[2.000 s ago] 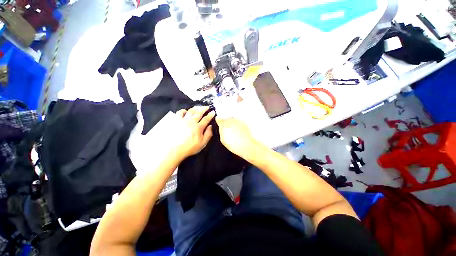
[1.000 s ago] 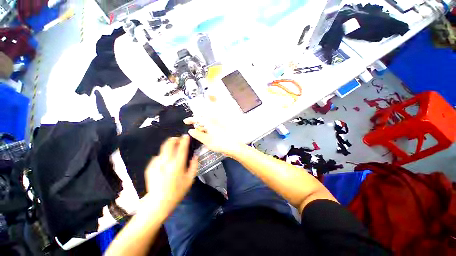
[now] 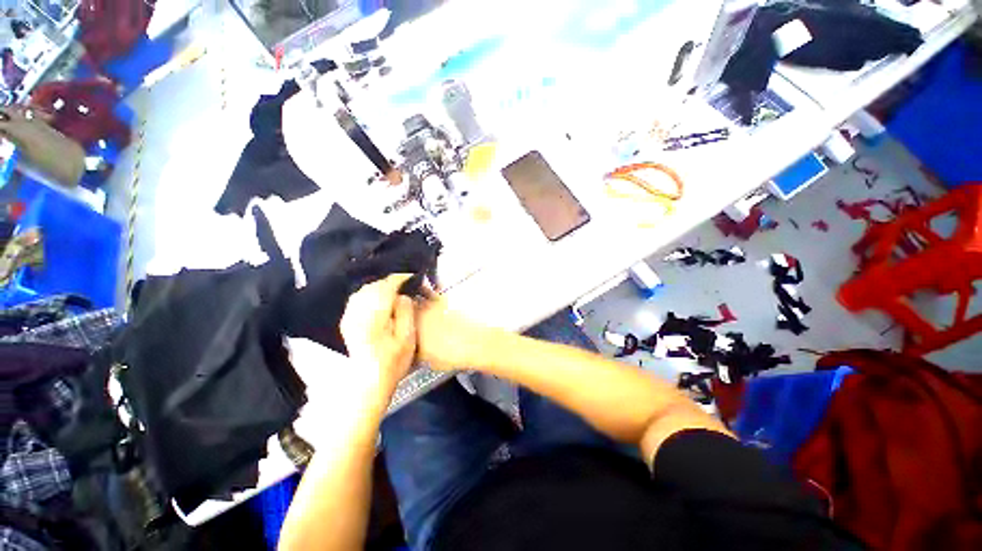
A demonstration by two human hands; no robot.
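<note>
A black cut panel (image 3: 342,262) lies on the white table, its right end at the presser foot and needle area (image 3: 434,194). My left hand (image 3: 379,323) and my right hand (image 3: 436,328) are close together at its front edge, just in front of the needle area. The fingers of both hands pinch the cloth edge; the fingertips partly hide each other. The stack of black panels (image 3: 210,371) lies at the left table edge, touching the panel. Small black cut pieces (image 3: 269,161) lie beyond it.
A smartphone (image 3: 547,196) and orange-handled scissors (image 3: 648,179) lie right of the needle. Black cloth with a white label (image 3: 835,43) is at the machine's right end. A red stool (image 3: 926,269) and dark red cloth (image 3: 905,441) are at right. Plaid garments (image 3: 38,474) are at far left.
The large cloth that hung over the table edge toward my lap now lies on the table at left. My left hand moved off the needle area, then came together with my right. The view shifted.
</note>
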